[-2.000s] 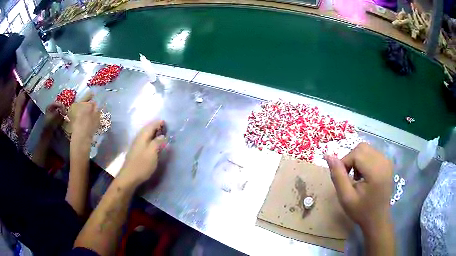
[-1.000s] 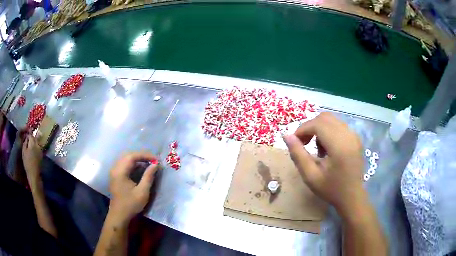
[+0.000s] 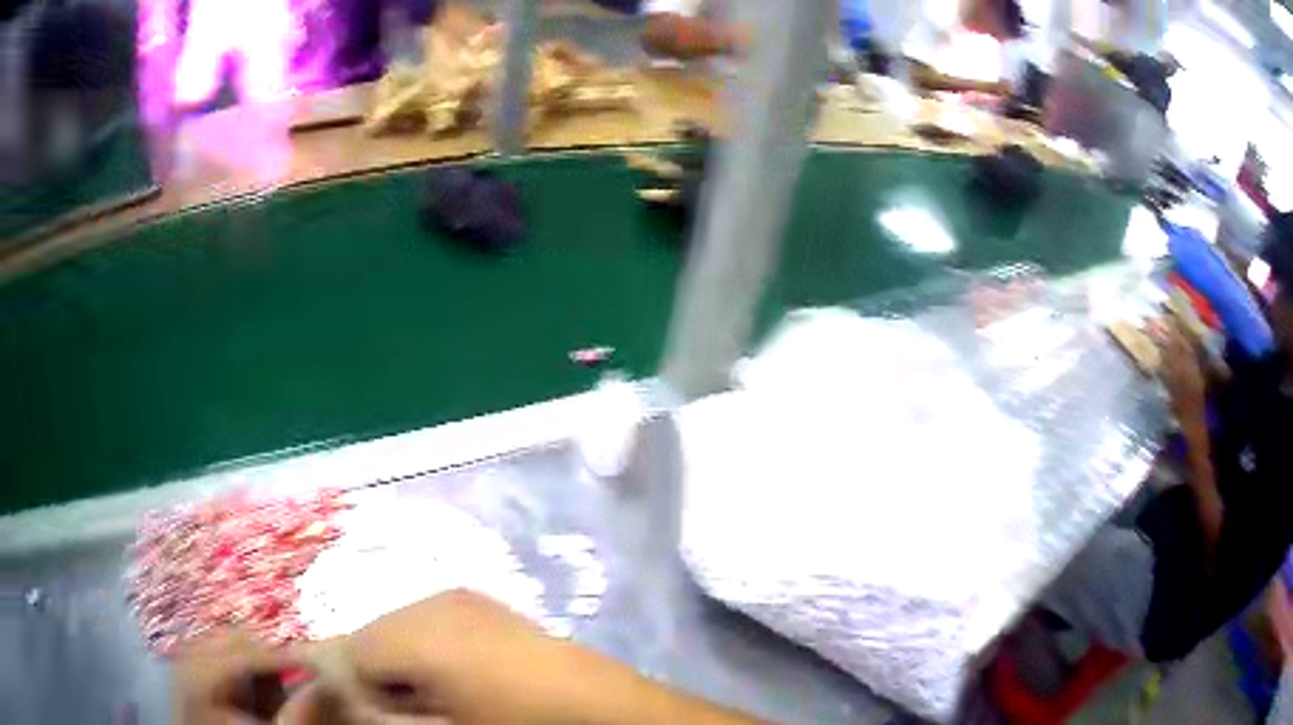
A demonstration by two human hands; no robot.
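Observation:
The view is blurred. My right hand (image 3: 440, 649) is at the lower left, its forearm running off the bottom edge. My left hand (image 3: 213, 684) is beside it, cut off by the bottom edge. A tiny red piece (image 3: 294, 677) shows at the fingers where the hands meet, seemingly in my left fingers. Whether my right fingers hold anything is hidden. The heap of red-and-white small parts (image 3: 234, 567) lies just beyond the hands. White rings (image 3: 572, 578) lie to its right, past a bright white spread of parts (image 3: 404, 560).
A large clear bag of white parts (image 3: 865, 496) stands right of the grey post (image 3: 752, 213). A white cone-shaped item (image 3: 607, 425) is at the table edge. Dark bundles (image 3: 475, 208) lie on the green belt (image 3: 326, 319). Another worker (image 3: 1227, 467) sits at right.
The view has swung right, so the bag, post and a worker at right now show. My hands have come together from apart. The cardboard pad is out of view.

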